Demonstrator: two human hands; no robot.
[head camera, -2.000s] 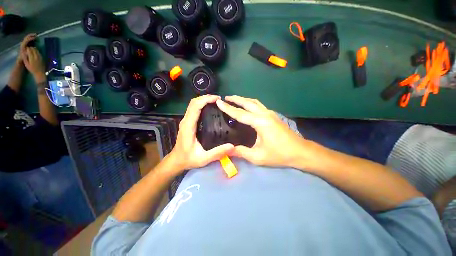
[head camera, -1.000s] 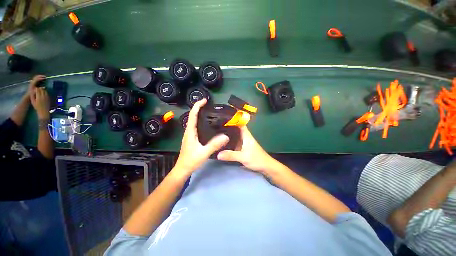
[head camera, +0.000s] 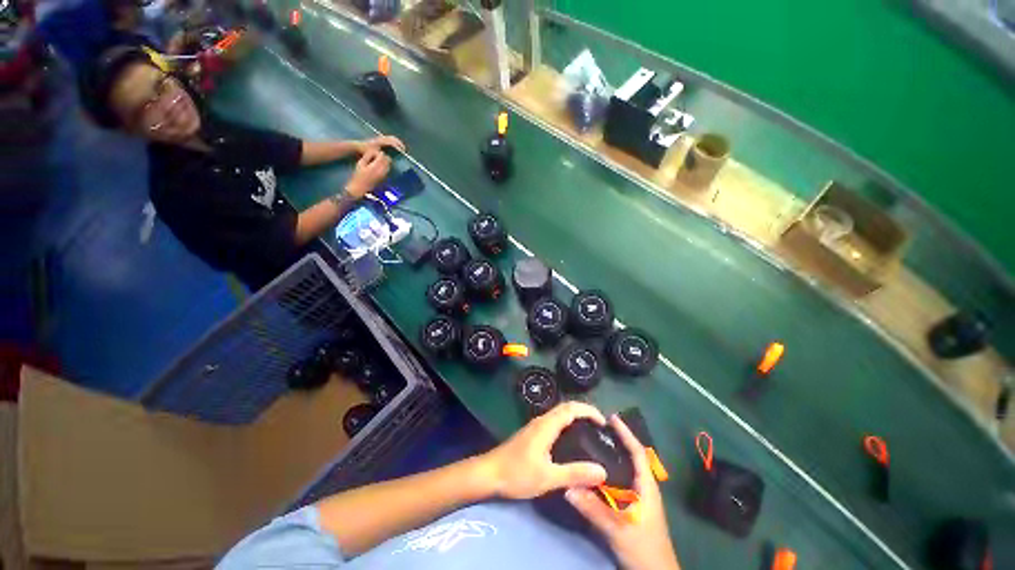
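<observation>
A black speaker body (head camera: 592, 448) is held between my two hands at the bench's near edge, low in the view. An orange strap (head camera: 619, 497) stands out from its lower side. My left hand (head camera: 548, 454) grips it from the left and my right hand (head camera: 634, 514) from the right. A black strip (head camera: 633, 425) with an orange end lies just behind my right hand. A cluster of black speakers (head camera: 547, 318) with pale logos stands beyond my hands. Another speaker (head camera: 729, 497) with an orange loop lies to the right.
A grey mesh crate (head camera: 414, 408) holding black pieces is below the bench at left. A person (head camera: 239, 189) sits at left beside a white-blue device (head camera: 362, 228). Strap pieces (head camera: 769, 359) and speakers lie along the green bench (head camera: 712, 301). A rear shelf holds an open cardboard box (head camera: 846, 234).
The view has swung left, bringing the neighbouring person and rear shelf into sight. Both hands still hold the speaker; its orange strap now shows at the lower side.
</observation>
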